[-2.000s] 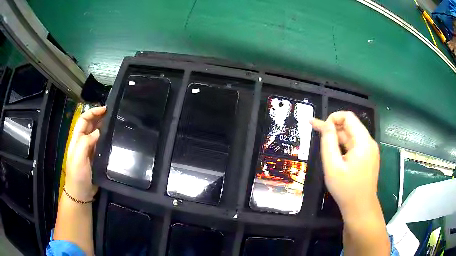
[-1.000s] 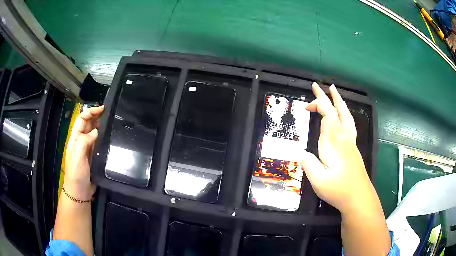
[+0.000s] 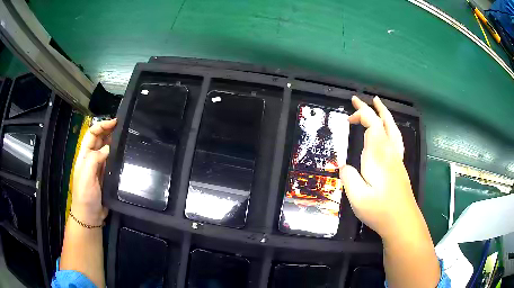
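A black phone tray (image 3: 274, 129) lies across the middle, tilted slightly. A lit smartphone (image 3: 314, 169) in its third slot shows a white and orange picture with small digits. Dark smartphones lie in the first slot (image 3: 153, 147) and second slot (image 3: 225, 160), each with a small white label near the top. The fourth slot is mostly hidden behind my right hand (image 3: 375, 163), whose fingers are apart at the lit phone's right edge. My left hand (image 3: 93, 169) holds the tray's left edge, fingers bent around it.
More dark phones sit in the row below (image 3: 220, 270). Another phone tray (image 3: 42, 169) stands at far left beside yellow tape (image 3: 75, 163) and a metal frame (image 3: 45, 56). A white strip (image 3: 479, 225) curls at lower right. A yellow-handled tool (image 3: 487, 25) lies at upper right.
My right hand has gone from pinched fingertips at the lit phone's upper right to open fingers along its right edge. The phone's picture has changed slightly. My left hand stays at the tray edge.
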